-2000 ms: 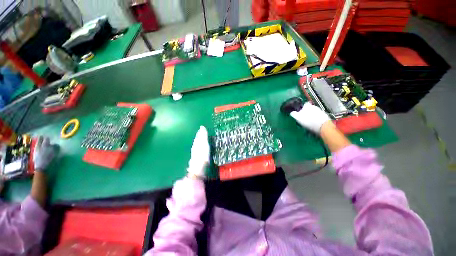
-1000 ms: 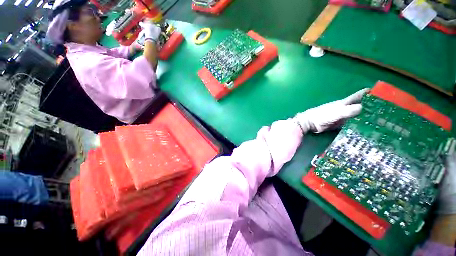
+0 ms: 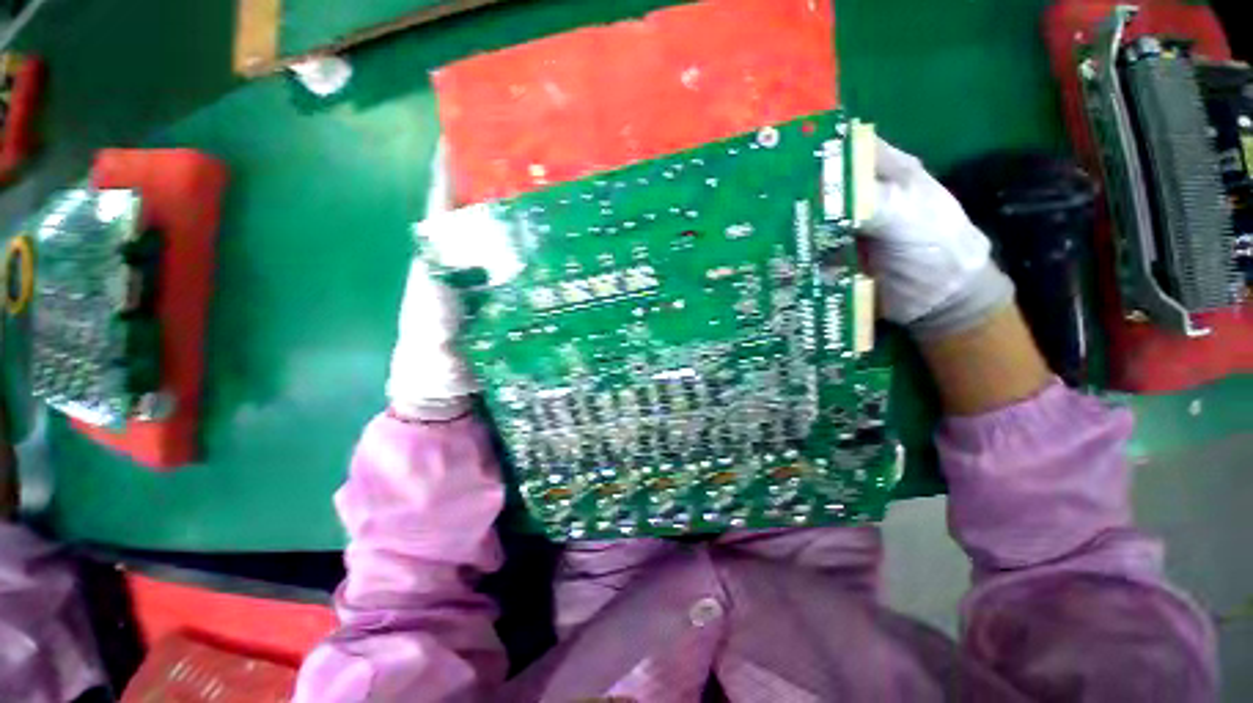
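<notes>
A green circuit board [image 3: 673, 343], solder side up, is held in front of me between both gloved hands. My left hand [image 3: 437, 323] grips its left edge; the fingers are partly hidden behind the board. My right hand [image 3: 923, 240] grips its right edge near the cream edge connectors [image 3: 863, 172]; its fingertips are hidden. A red foam pad [image 3: 639, 96] shows beyond the board's far edge; whether they touch is hard to tell.
At left, another board [image 3: 83, 302] lies on red foam [image 3: 190, 302], near a yellow ring [image 3: 18, 272]. At right are a black handheld device [image 3: 1047, 240] and a board with a ribbed heatsink [image 3: 1189, 179] on red foam. A black bin with red foam [image 3: 206, 657] is at lower left.
The board, earlier on its pad on the bench, is now held up close in both hands. The view has swung back from the left, and the neighbouring worker is mostly out of view.
</notes>
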